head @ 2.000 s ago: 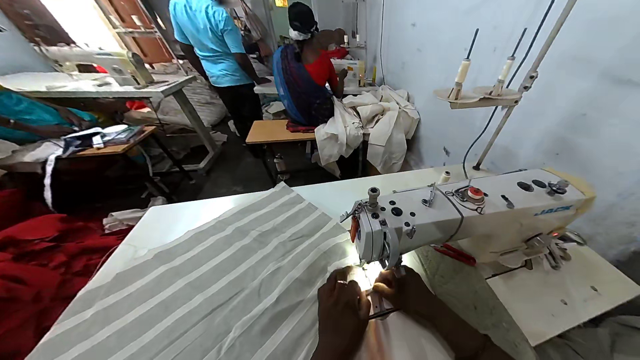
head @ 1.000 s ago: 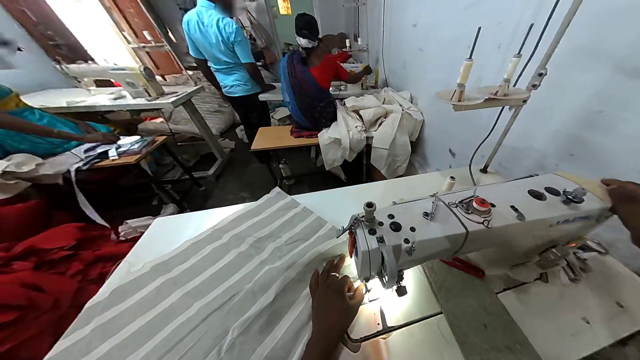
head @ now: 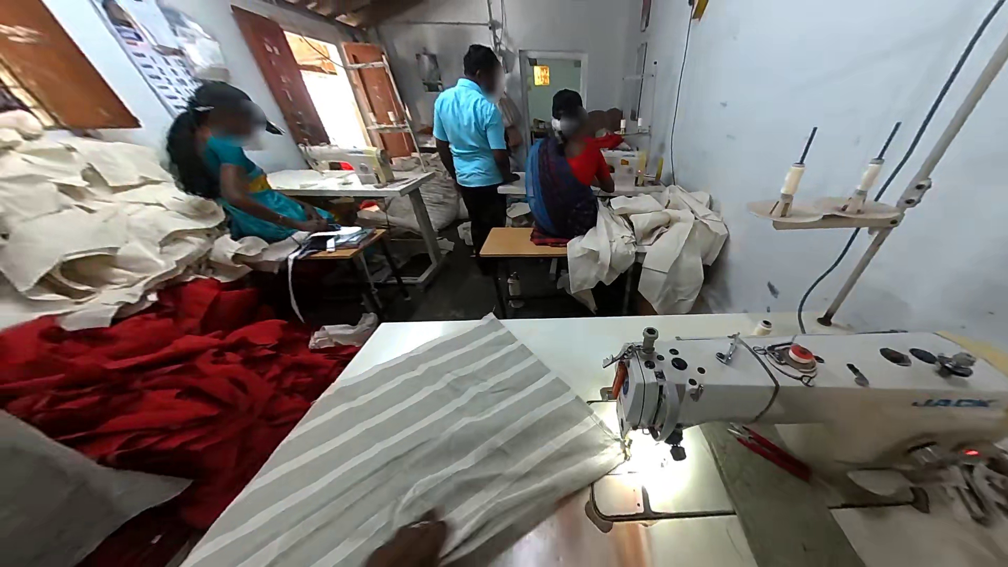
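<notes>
Grey cloth with white stripes point(head: 441, 425) lies over the left part of the white sewing table, its right corner at the needle area of a Jack industrial sewing machine point(head: 709, 378). At the bottom edge, my left hand point(head: 411, 542) is on the cloth's near edge, partly cut off and blurred; its grip is unclear. My right hand is out of view. The machine's lamp lights the metal plate point(head: 669, 472) beneath the head. Red-handled snips point(head: 772, 453) lie under the machine arm on a grey-green strip point(head: 776, 504).
A thread stand point(head: 835, 213) with two cones rises behind the machine. Red cloth point(head: 197, 394) is heaped left of the table, with cream cloth point(head: 94, 213) beyond. Farther back are a seated person at left, a standing person in a blue shirt, and another seated near a wooden bench point(head: 520, 244).
My left hand has moved from beside the needle area to the cloth's near edge. My right hand, earlier near the needle and then at the machine's right end, has left view. The view has swung left.
</notes>
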